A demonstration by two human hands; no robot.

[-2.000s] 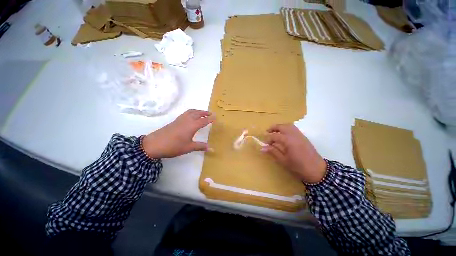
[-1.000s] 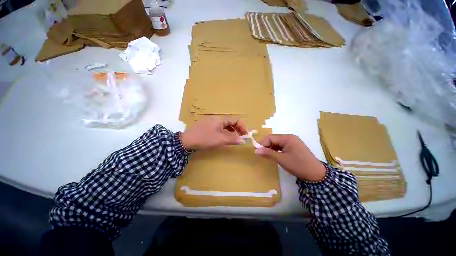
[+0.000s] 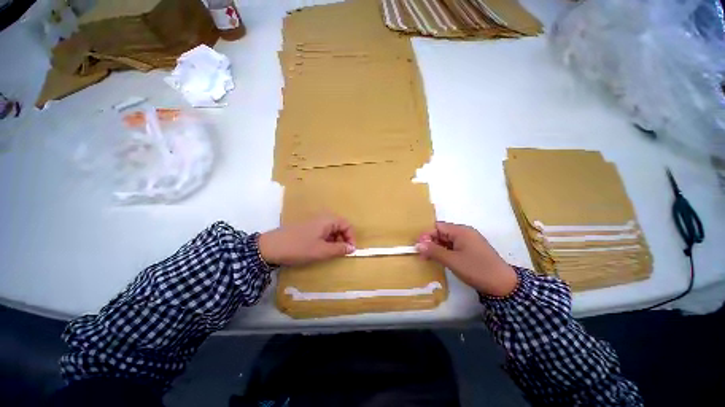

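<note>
My left hand [image 3: 312,240] and my right hand [image 3: 465,256] hold a white adhesive strip [image 3: 385,251] stretched between their fingertips. The strip is over the nearest kraft blank [image 3: 358,205], in front of me. Whether it touches the card I cannot tell. Another white strip [image 3: 362,294] lies along the near edge of the blanks, its ends slightly curled. Overlapping kraft blanks [image 3: 350,103] run away from me in a column. A taped blanks stack [image 3: 568,187] lies at right, with white lines near its front edge.
A clear plastic bag of strips [image 3: 163,159] and crumpled white paper [image 3: 202,75] lie at left. A kraft stack [image 3: 131,36] and small bottle [image 3: 226,17] are far left. Fanned taped blanks [image 3: 461,16] are at the back. Scissors [image 3: 685,216] and a bulky clear bag [image 3: 644,63] are at right.
My left hand has come in from the left and taken hold of the strip. The curled strip is now pulled straight between both hands. The view has shifted.
</note>
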